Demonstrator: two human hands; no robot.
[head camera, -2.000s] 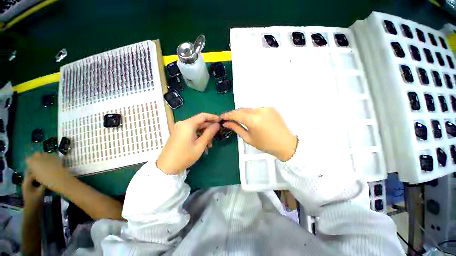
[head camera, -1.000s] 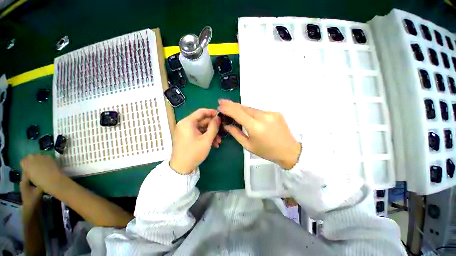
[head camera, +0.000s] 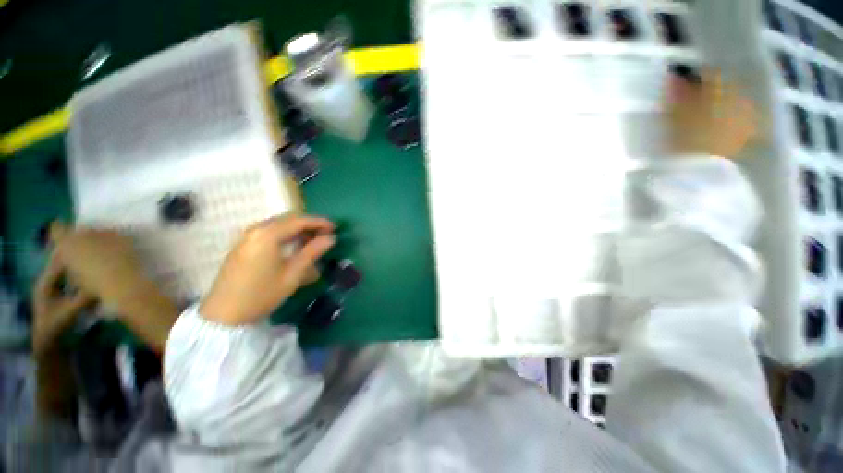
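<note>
The view is blurred. My right hand (head camera: 710, 118) is at the upper right of the white foam tray (head camera: 518, 185), with a black housing (head camera: 684, 72) at its fingertips, at the tray's right column. My left hand (head camera: 259, 270) is over the right edge of the white sheet (head camera: 120, 189), thumb and fingertips close together; whether something tiny is between them cannot be told. Two black housings (head camera: 344, 274) lie on the green mat beside my left hand. Another housing (head camera: 177, 207) lies on the sheet.
A white bottle with a silver top (head camera: 337, 97) stands between sheet and tray, with several housings around it. Stacked foam trays (head camera: 781, 314) with black housings are at the right. Another person's hands (head camera: 92, 263) are at the left, near the sheet's lower left corner.
My hands have parted. My right hand has moved right and up over the tray with a housing; my left hand has moved left. Two housings now show on the mat where my left hand was.
</note>
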